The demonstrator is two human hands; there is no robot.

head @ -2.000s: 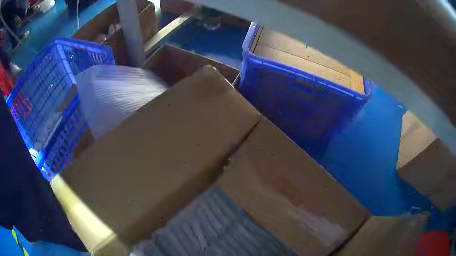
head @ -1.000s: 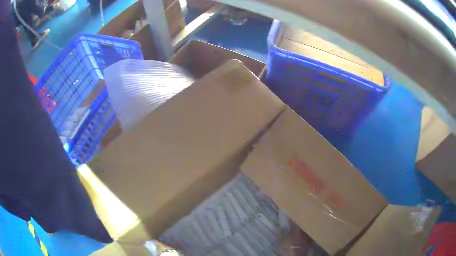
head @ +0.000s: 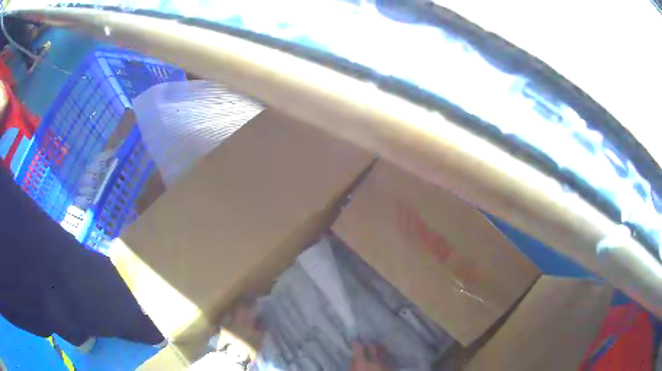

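An open brown carton (head: 239, 210) stands below the bench with its flaps spread. Inside it lie rows of thin pale grey-white parts (head: 290, 311), too blurred to name surely. A brighter white wedge-shaped piece (head: 330, 282) lies on top of them. My left hand (head: 244, 324), with something shiny at the wrist, is at the carton's left inner side, beside the parts. My right hand (head: 369, 356) is low in the carton, over the parts and cut off by the bottom edge. Both hands are small and blurred, and their grip cannot be made out.
The bench edge (head: 348, 116) crosses above the carton, with a bright, shiny top. A blue slatted crate (head: 80, 130) and clear ribbed plastic wrap (head: 192, 119) are at left. A person's dark-clothed leg (head: 58, 268) stands at left. Something red (head: 624, 337) is at lower right.
The view has shifted, and the bench edge now covers more of the top. Both hands show more fully inside the carton. The white wedge-shaped piece now shows on the parts.
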